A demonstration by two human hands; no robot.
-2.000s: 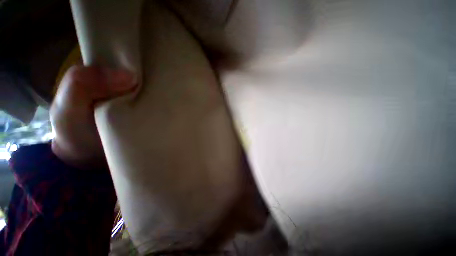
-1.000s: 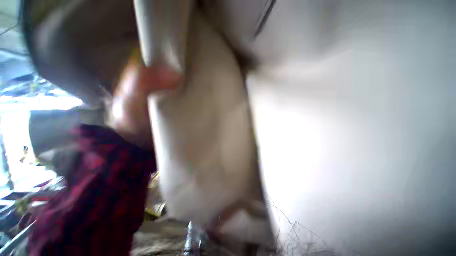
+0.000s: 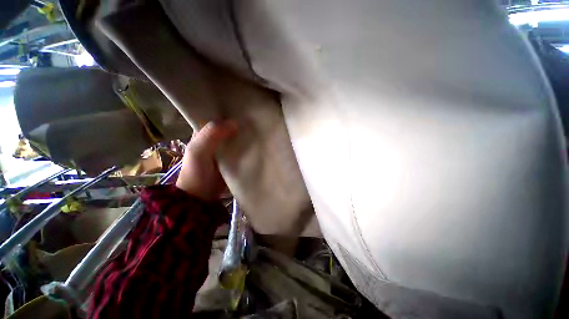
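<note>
Large off-white bag panels [image 3: 437, 187] fill the middle and right of the view, very close to the camera. My left hand [image 3: 209, 156], with a red and black check sleeve cover [image 3: 162, 255], grips the edge of a folded beige panel [image 3: 256, 162] left of centre, thumb on top and the fingers hidden behind it. My right hand is not in view; the large panels may hide it.
Shiny metal rack tubes [image 3: 100, 252] run at the lower left, with yellow pieces on them. Another tube end [image 3: 233, 255] stands below the held panel. Beige panels [image 3: 81, 112] hang at the left. More beige pieces [image 3: 287, 274] lie at the bottom centre.
The view has widened, showing the large panel's right edge and the rack at the left. My left hand, still gripping the panel, has moved right and lower in the picture.
</note>
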